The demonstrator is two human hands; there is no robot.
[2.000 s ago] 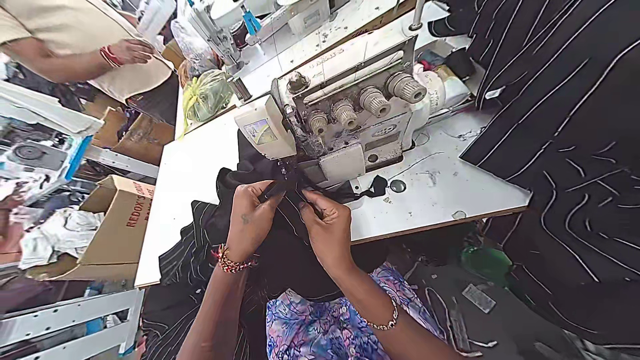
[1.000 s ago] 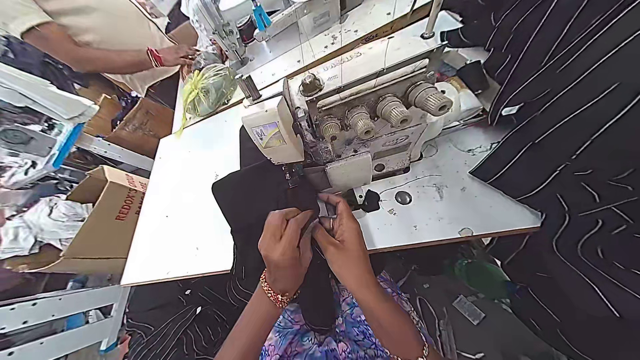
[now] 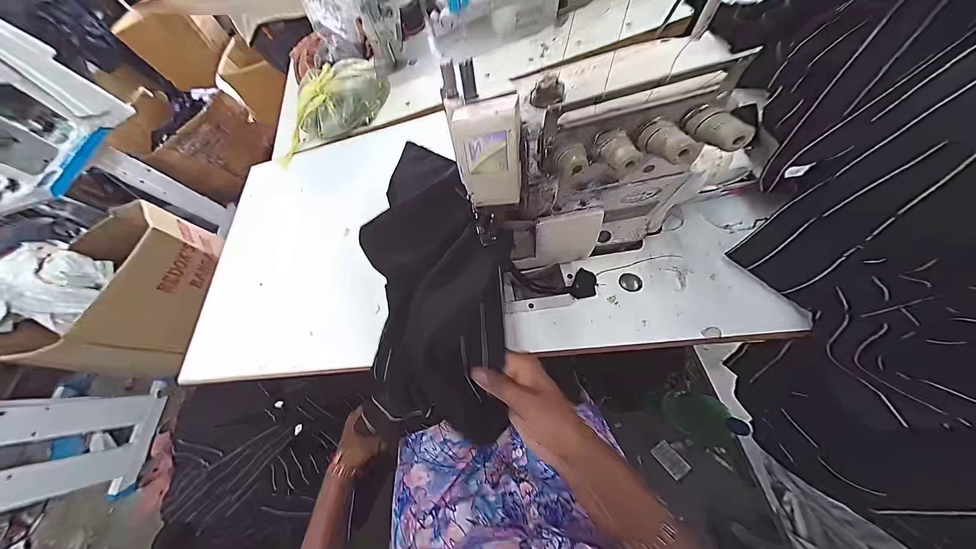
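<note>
Black striped fabric (image 3: 442, 305) runs from under the presser foot (image 3: 486, 227) of an overlock sewing machine (image 3: 579, 175) down over the table's front edge. My right hand (image 3: 526, 396) grips its right side just below that edge, thumb on top. Lower and to the left, my left hand (image 3: 358, 442) is at the fabric's lower left part, its fingers partly hidden by cloth and blurred. A small dark cloth scrap (image 3: 583, 283) lies on the machine's plate, right of the needle area.
Large black fabric with white stripes (image 3: 862, 229) drapes over the right side. A cardboard box (image 3: 130, 282) holding white cloth stands at left. A tied plastic bag (image 3: 343, 99) sits behind on the white table (image 3: 290, 267). More striped cloth (image 3: 252, 450) hangs at lower left.
Both hands have moved from close by the presser foot down toward my lap, and apart. The black fabric now stretches out between the machine and my hands. The co-worker's arm has left the view.
</note>
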